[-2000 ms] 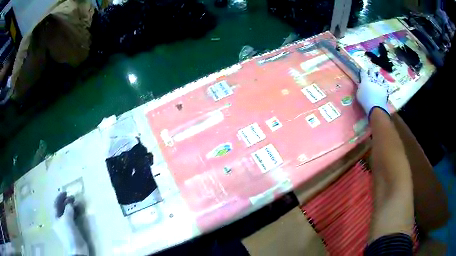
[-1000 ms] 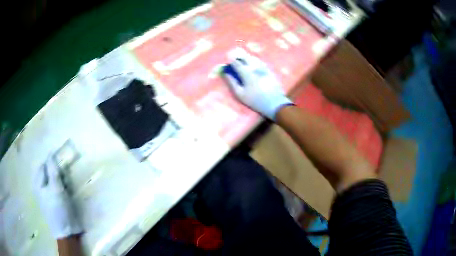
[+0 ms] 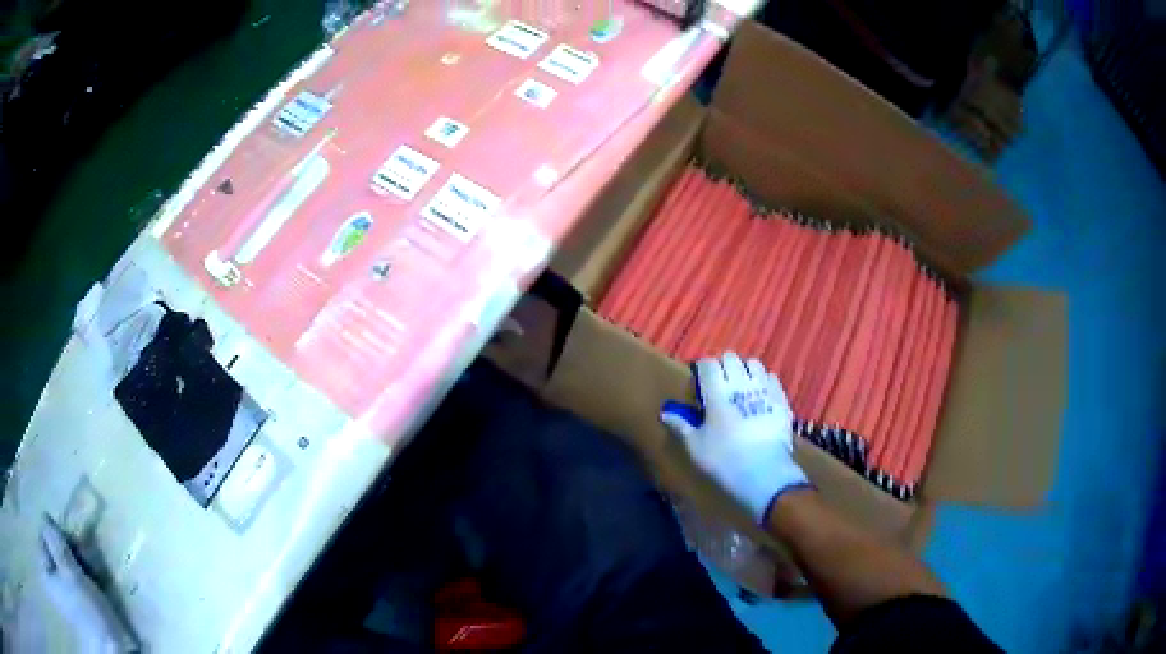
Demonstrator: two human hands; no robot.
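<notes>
Long slim red sticks (image 3: 818,313) with dark ends lie side by side in an open brown carton (image 3: 850,166) at my right. My right hand (image 3: 744,434), in a white glove with blue on the thumb, is over the carton's near edge, fingertips at the near ends of the sticks. Its palm side is hidden, so I cannot tell if it grips one. My left hand (image 3: 79,594), white-gloved, is low on the white bench part at the far left, partly cut off. A thin dark edge shows beside its fingers; whether it holds anything is unclear.
A black cloth (image 3: 186,394) lies on a pale pad (image 3: 233,470) on the bench. The pink-red bench covering (image 3: 384,275) carries white labels. The carton's flaps (image 3: 1004,396) stick out over the blue floor (image 3: 1112,332). A red object (image 3: 476,620) shows low by my legs.
The view has turned right and down, bringing the carton into full view. My right hand has moved from the bench's far right end, back across the bench, to the carton.
</notes>
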